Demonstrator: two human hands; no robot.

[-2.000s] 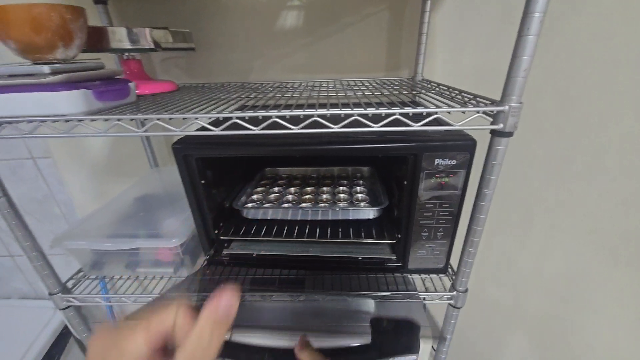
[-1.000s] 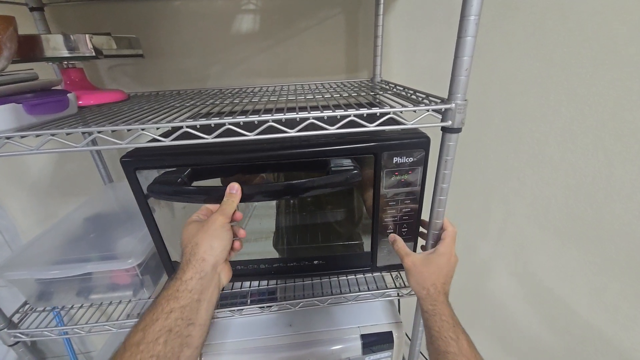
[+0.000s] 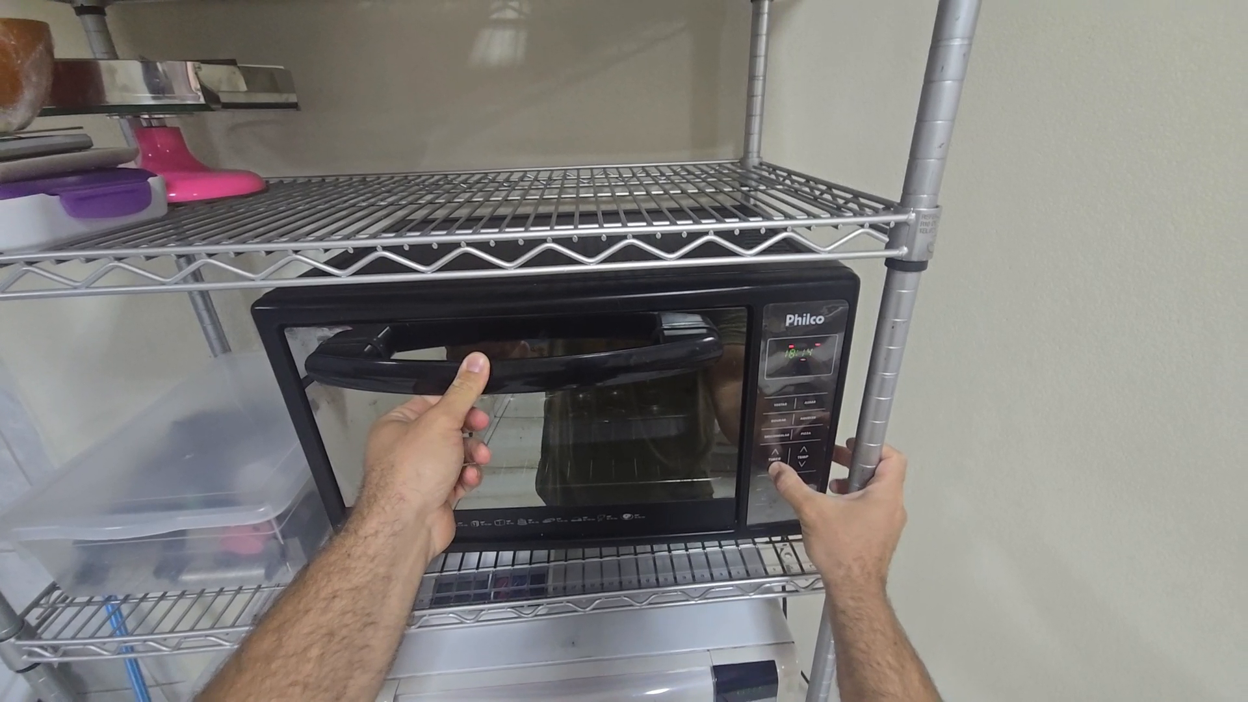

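A black Philco countertop oven (image 3: 507, 292) stands on the middle wire shelf with its glass door (image 3: 624, 448) closed. My left hand (image 3: 424, 448) is at the door, its thumb on the black door handle (image 3: 526, 369) and its other fingers curled below it; whether they grip anything is unclear. My right hand (image 3: 853, 502) is at the oven's lower right corner. Its thumb touches the lower buttons of the control panel (image 3: 795, 419), while the fingers reach behind the metal shelf post (image 3: 882, 370). Above the buttons a small display is lit. Reflections hide the oven's inside.
A lidded clear plastic bin (image 3: 175, 468) stands left of the oven. The upper wire shelf (image 3: 546, 210) runs just above the oven and holds a pink stand base (image 3: 190, 171), a purple and white container (image 3: 88, 205) and an orange bowl (image 3: 24, 73). A white appliance (image 3: 585, 648) is below.
Two seconds ago the oven door was down, showing a tray of small filled cups on the rack; it is now closed. Both hands have come up from the bottom of the view to the oven's front.
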